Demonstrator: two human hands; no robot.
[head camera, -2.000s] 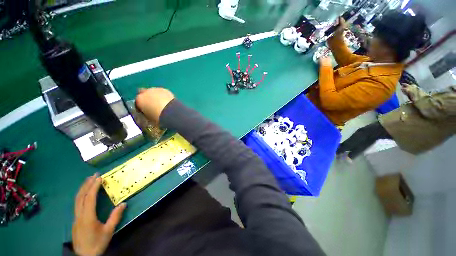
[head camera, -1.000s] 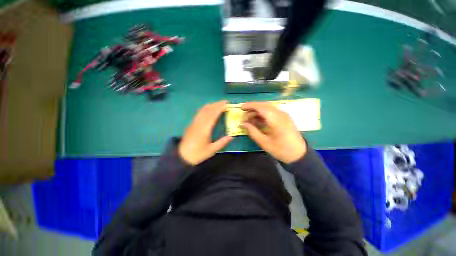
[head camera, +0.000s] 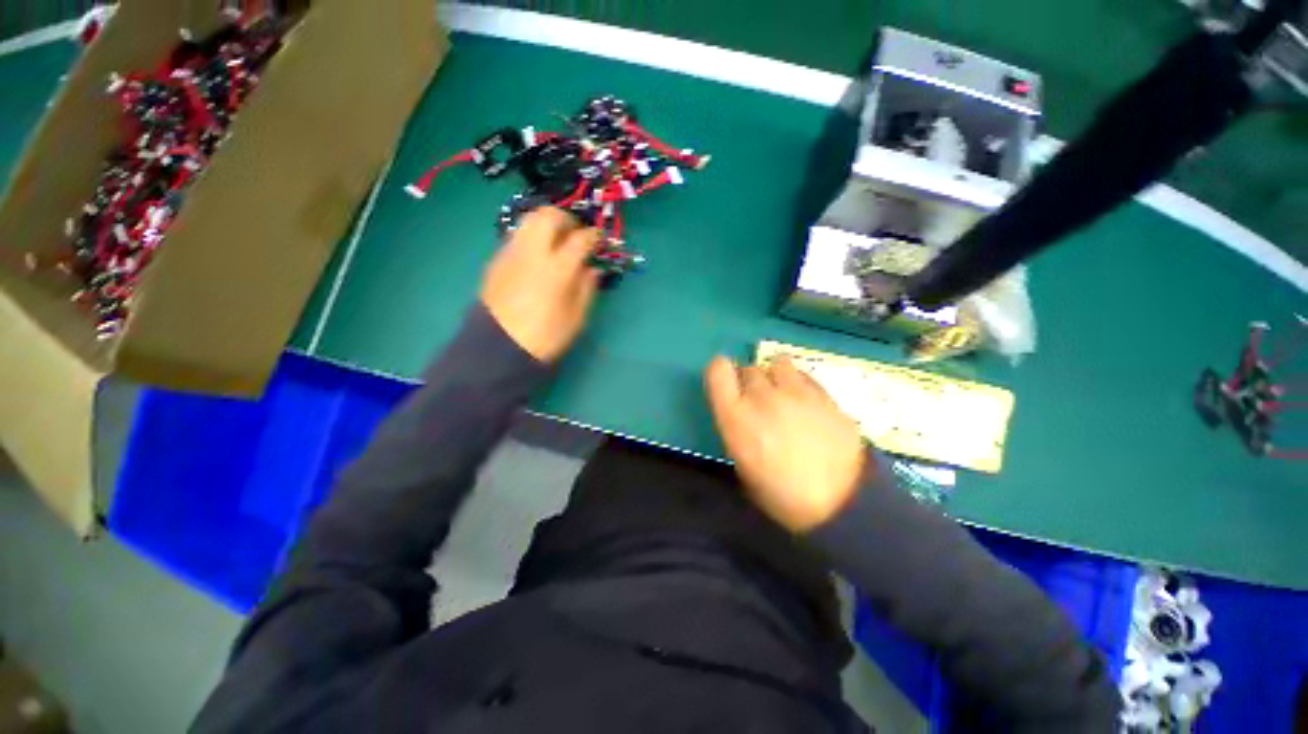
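My left hand (head camera: 542, 287) is at the near edge of the left pile of black boards with red leads (head camera: 600, 169); its fingertips are over the boards, and whether they grip one cannot be told. My right hand (head camera: 786, 437) lies over the left end of the yellow fixture plate (head camera: 932, 415), fingers bent; what is under them is hidden. The black electric screwdriver (head camera: 1090, 179) hangs slanting, its lower end over the front ledge of the grey-white screw feeder (head camera: 940, 194).
A cardboard box (head camera: 309, 187) full of boards with red leads is at left. A clear bag (head camera: 1000, 318) lies right of the feeder. A smaller board group (head camera: 1245, 394) is at far right. Blue bins (head camera: 230, 480) sit below the bench edge; the right one holds white parts (head camera: 1165, 653).
My left hand has left the plate and moved left to the board pile. My right hand stays at the plate's left end. The view has shifted left, showing more of the cardboard box.
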